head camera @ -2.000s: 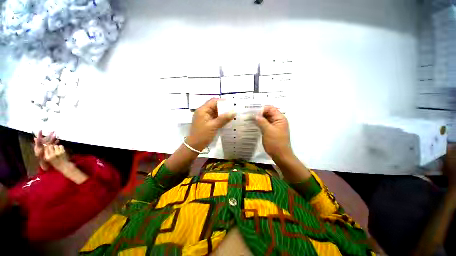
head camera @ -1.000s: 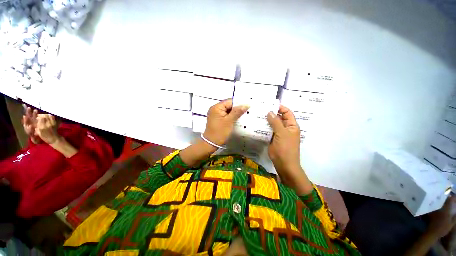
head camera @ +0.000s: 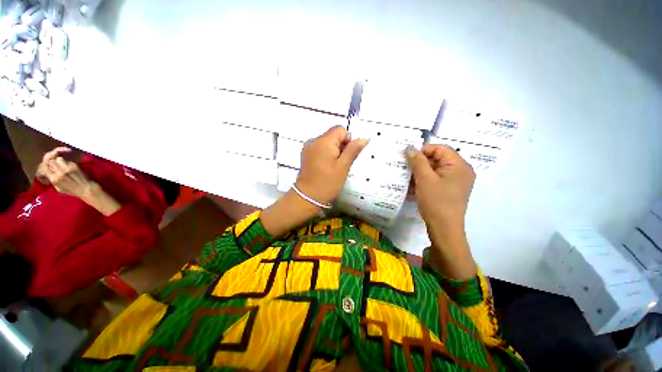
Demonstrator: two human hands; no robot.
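A white label strip [head camera: 379, 174] with rows of small print and dots hangs between my hands and curls down at the table edge. My left hand [head camera: 324, 166] grips its left side near the top. My right hand [head camera: 440, 180] pinches its upper right side. Behind it, white product boxes stand in close rows. The boxes at the left [head camera: 250, 129] show blank sides; the boxes at the right [head camera: 475, 138] show small dark print and dots. The strip and my hands hide part of the front boxes.
A white block of grouped boxes [head camera: 601, 280] stands at the right table edge, with more boxes [head camera: 646, 243] beyond it. Small white items [head camera: 33, 54] lie at the upper left. A person in red [head camera: 87, 218] sits at the left, hands near the table edge.
The view has shifted and turned, so the boxes sit differently in the picture. The strip's upper end is now raised to the box fronts, and my hands are a little farther apart.
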